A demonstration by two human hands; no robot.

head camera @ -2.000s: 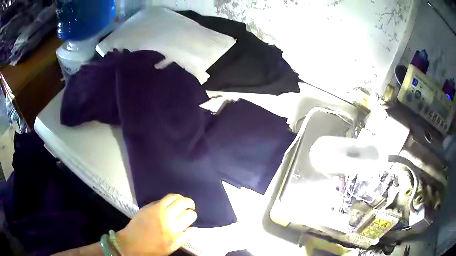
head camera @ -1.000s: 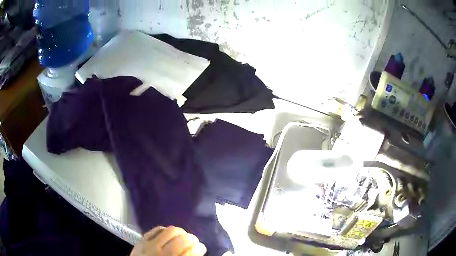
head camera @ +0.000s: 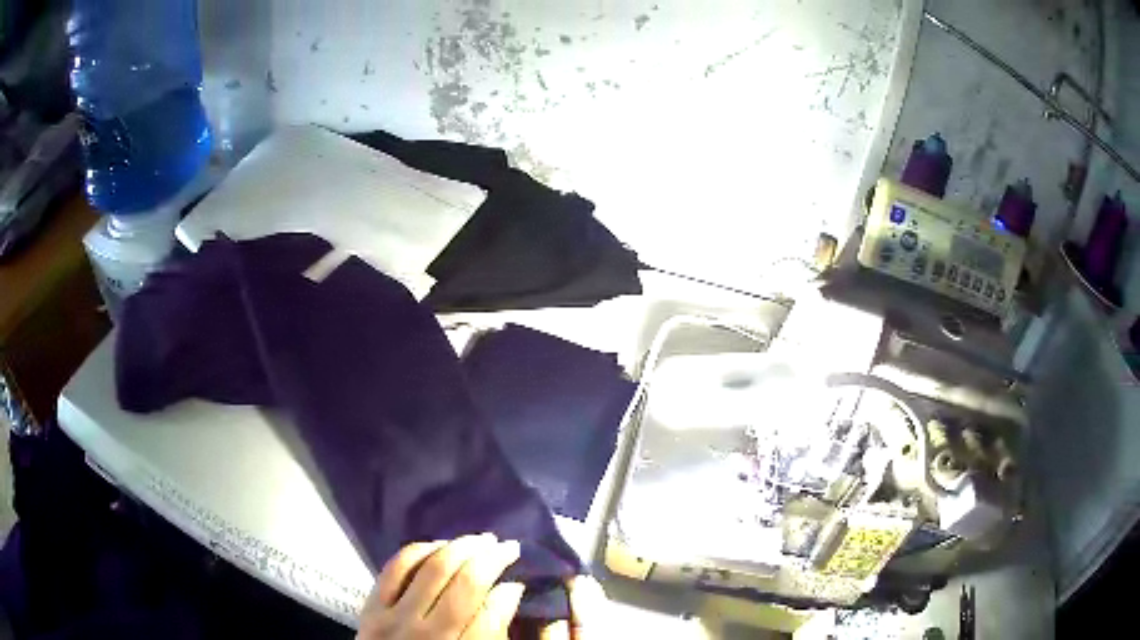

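Note:
A long dark purple panel (head camera: pixel 375 388) runs from the back left of the table down to its front edge. My left hand (head camera: pixel 448 588) is closed on the panel's near end, cut off by the bottom of the picture. Beside it, a fingertip or two (head camera: pixel 580 608) show at the fabric's end; they seem to be my right hand, the rest of which is out of the picture. A squarish stack of dark purple panels (head camera: pixel 550 406) lies between the long panel and the overlock machine (head camera: pixel 838 488). The needle area is washed out by glare.
A white sheet (head camera: pixel 338 200) lies over black pieces (head camera: pixel 538 244) at the back. A blue water bottle (head camera: pixel 140 106) stands at the left. A cream control panel (head camera: pixel 944 248), purple thread cones (head camera: pixel 928 165) and dark snips (head camera: pixel 966 613) are at the right. A dark heap (head camera: pixel 100 550) hangs low left.
The view has shifted to the right. The long panel's near end has moved right and is bunched under my left hand. Fingertips have appeared at its right side.

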